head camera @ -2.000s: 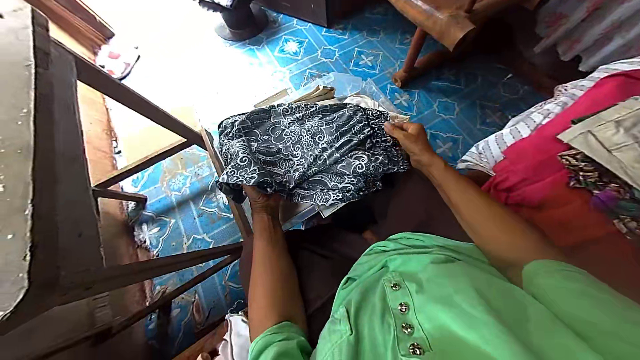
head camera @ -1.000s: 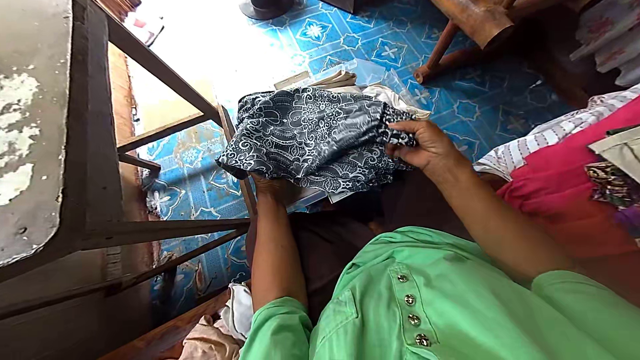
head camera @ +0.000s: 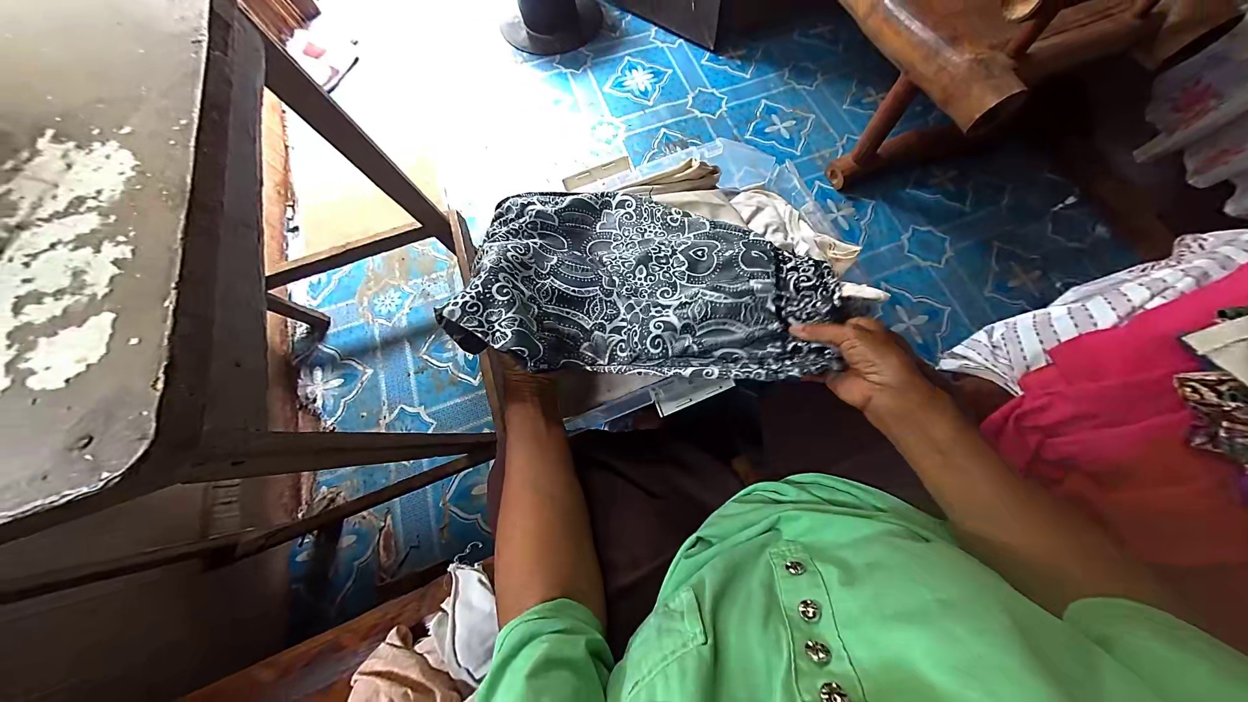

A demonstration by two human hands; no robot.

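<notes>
A dark garment with a white swirl and floral print (head camera: pixel 634 283) is spread over a clear plastic box (head camera: pixel 726 161), hiding much of it. My right hand (head camera: pixel 868 361) grips the garment's gathered edge at the right, thumb on top. At the lower left, my left hand (head camera: pixel 526 375) is mostly under the cloth; only its back near the wrist shows, and its fingers are hidden. Folded beige cloth (head camera: pixel 682 178) and a white cloth (head camera: pixel 790 224) show in the box beyond the garment.
A worn table (head camera: pixel 78 244) with peeling paint and wooden legs is at the left. Pink cloth (head camera: pixel 1102 380) and striped white cloth (head camera: pixel 1053 302) lie to the right. Wooden furniture (head camera: pixel 936 58) stands at the upper right. Beige and white cloths (head camera: pixel 458 624) are at the lower left.
My right hand has shifted its hold on the garment's right end, which is now more bunched. The garment's left part lies in different folds. The view has moved a little to the left.
</notes>
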